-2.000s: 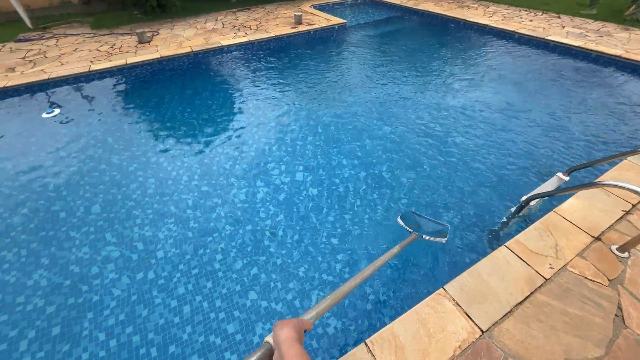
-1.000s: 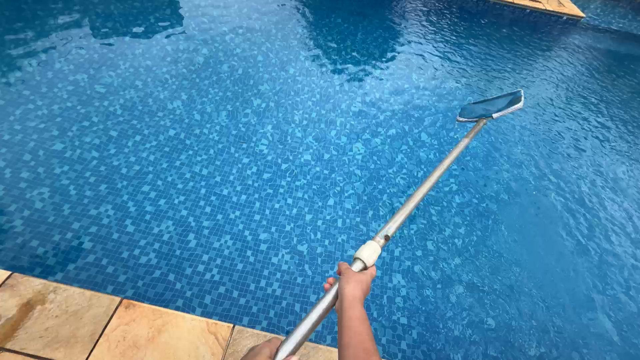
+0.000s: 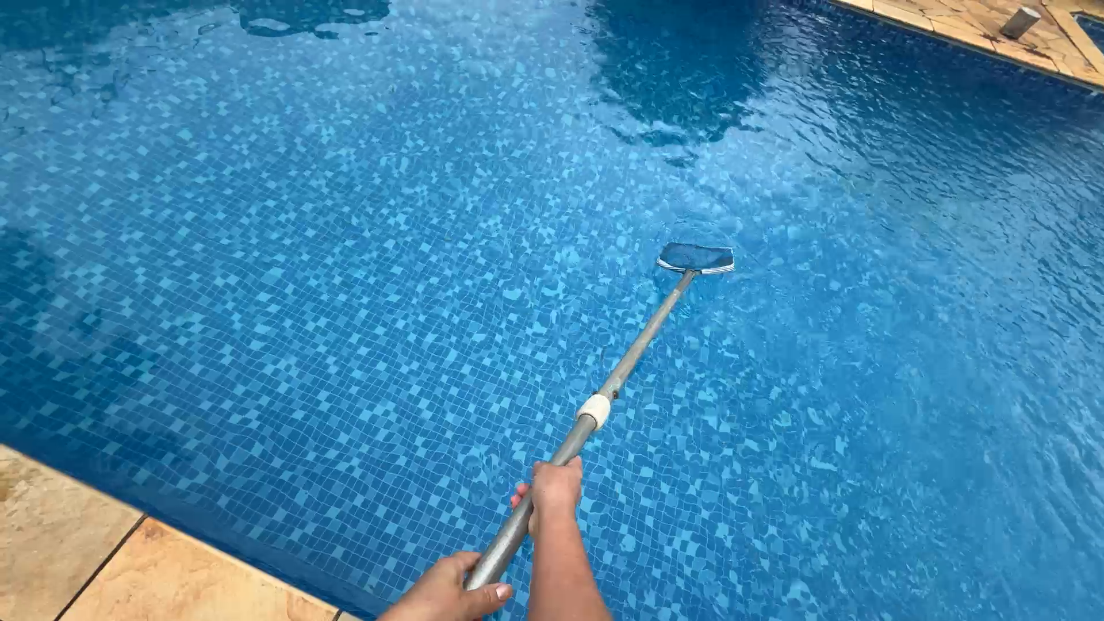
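Observation:
A telescopic metal pole [image 3: 642,345] reaches out over the pool from the bottom centre, with a white locking collar [image 3: 593,412] partway along it. At its far end a blue mesh skimmer net [image 3: 695,258] with a whitish rim lies at the water surface. Below the collar, my right hand [image 3: 555,490] is wrapped around the pole. My left hand [image 3: 454,588] grips the pole lower down, near the bottom edge of the view, its thumb along the near side. The pole's near end is out of view.
Stone slabs [image 3: 198,573] edge the pool at the lower left. Blue mosaic tile lines the pool under rippling water. At the top right, a stone deck [image 3: 949,21] carries a small cylindrical object [image 3: 1020,22]. Dark reflections lie on the water near the top.
Two seconds ago only one hand showed on the pole; now both do. Since one second ago my right hand sits farther below the collar. The view has swung about considerably.

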